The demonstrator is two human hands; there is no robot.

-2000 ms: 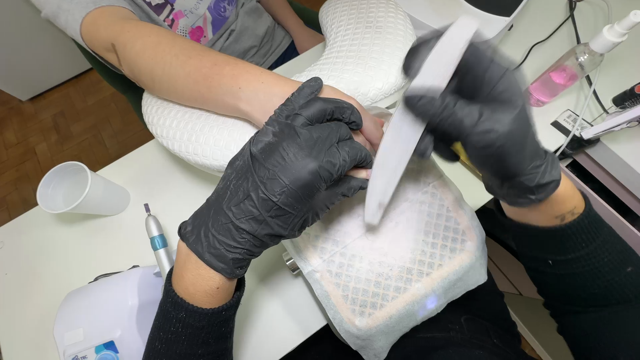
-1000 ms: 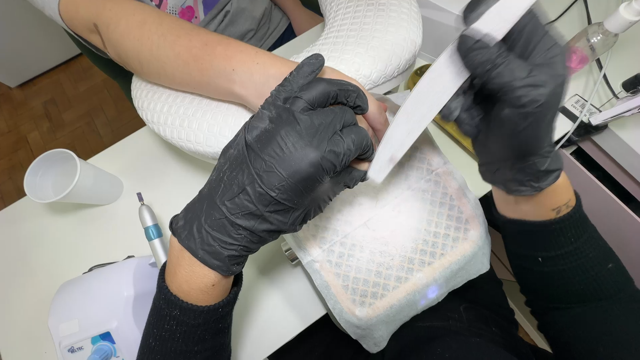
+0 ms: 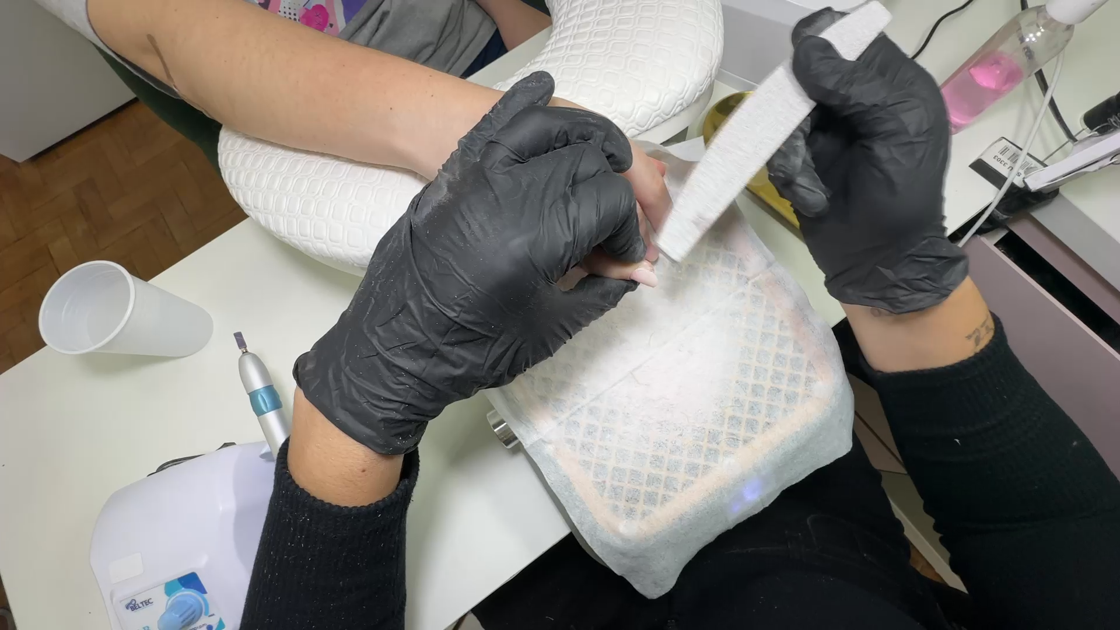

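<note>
My left hand (image 3: 499,262), in a black glove, is closed around the fingers of another person's hand (image 3: 649,188); one fingernail sticks out beside my thumb. A light grey nail file (image 3: 761,131) is gripped near its upper end by my right hand (image 3: 875,157), also gloved in black. The file slants down to the left, its lower tip beside the held fingers; whether it touches a nail I cannot tell. Below the hands lies a dust collector covered with a thin white cloth (image 3: 691,376), with whitish dust on it. The person's forearm rests on a white textured cushion (image 3: 306,197).
On the left of the white table (image 3: 464,507) are a translucent plastic cup (image 3: 166,319), an electric nail drill handpiece (image 3: 262,398) and its white control unit (image 3: 192,516). A bottle with pink liquid (image 3: 989,83) and cables are at the upper right. Behind the file sits a yellow dish (image 3: 770,197).
My right hand with the file has shifted about beside the held fingers, and the file's angle has changed. My left hand has kept its hold on the other person's fingers.
</note>
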